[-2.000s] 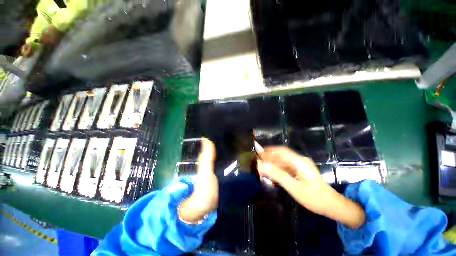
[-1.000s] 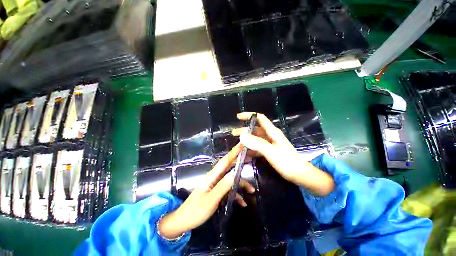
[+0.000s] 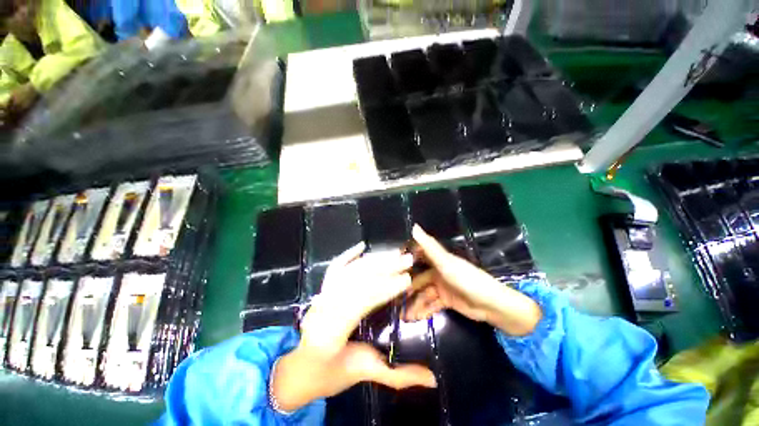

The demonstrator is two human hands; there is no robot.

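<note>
Glossy black phone screens lie face up in a plastic tray (image 3: 333, 235) in front of me, in two rows. My left hand (image 3: 345, 312) is over the middle of the tray, its thumb spread away from its fingers. My right hand (image 3: 462, 291) is just to the right, with fingers bent and fingertips close to the left hand's. A small dark edge shows at the fingertips, but the hands and the black screens behind hide whether either hand holds a screen.
Stacked trays of white-backed face-down screens (image 3: 137, 329) stand at left. A tray of black screens (image 3: 466, 104) lies on a white board (image 3: 320, 158) beyond. At right are a test device (image 3: 645, 270), a slanted grey post (image 3: 657, 91) and another screen tray (image 3: 724, 241). People in smocks show at upper left.
The thin slab seen edge-on between my hands no longer shows clearly. My left hand has turned, its thumb now spread. The view has tilted up, showing more of the far bench.
</note>
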